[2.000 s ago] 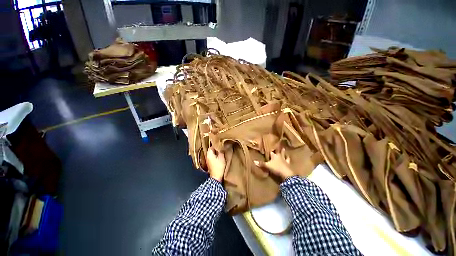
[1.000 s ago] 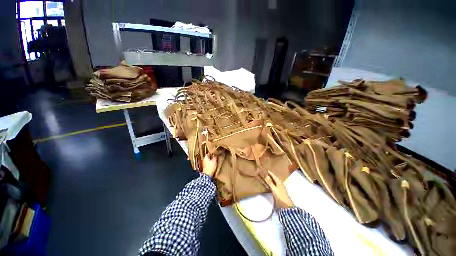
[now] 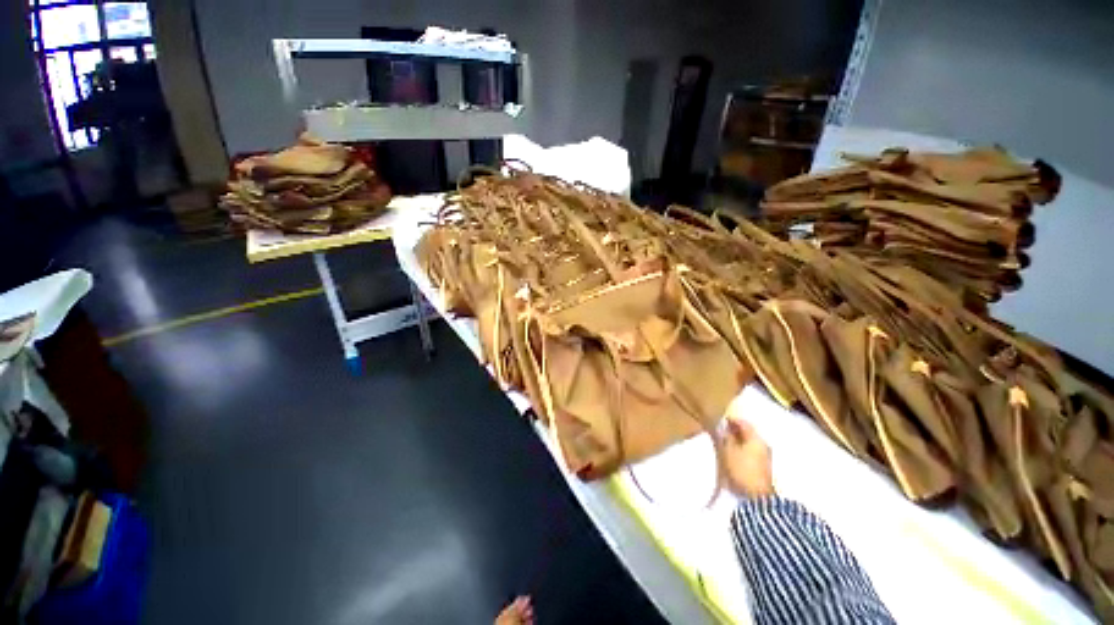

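A brown bag (image 3: 654,397) lies on the white-covered table at the near end of a row of overlapping bags, its thin straps hanging towards the table edge. My right hand (image 3: 746,457) is at the bag's lower right corner, over the white covering, fingers bent; whether it touches the bag or a strap is unclear. My left hand (image 3: 518,612) is low at the bottom edge of the picture, mostly cut off, away from the bag and over the dark floor.
More bags (image 3: 904,391) overlap in a row along the right. Folded brown piles stand on the far right (image 3: 910,220) and on a side table (image 3: 305,189) at the back left. A blue bin (image 3: 104,562) is at the lower left. A metal rack (image 3: 403,122) stands behind.
My left hand has let go of the bag's left side and dropped to the bottom edge. My right hand has moved off the bag's front to its lower right corner. The bag lies flatter.
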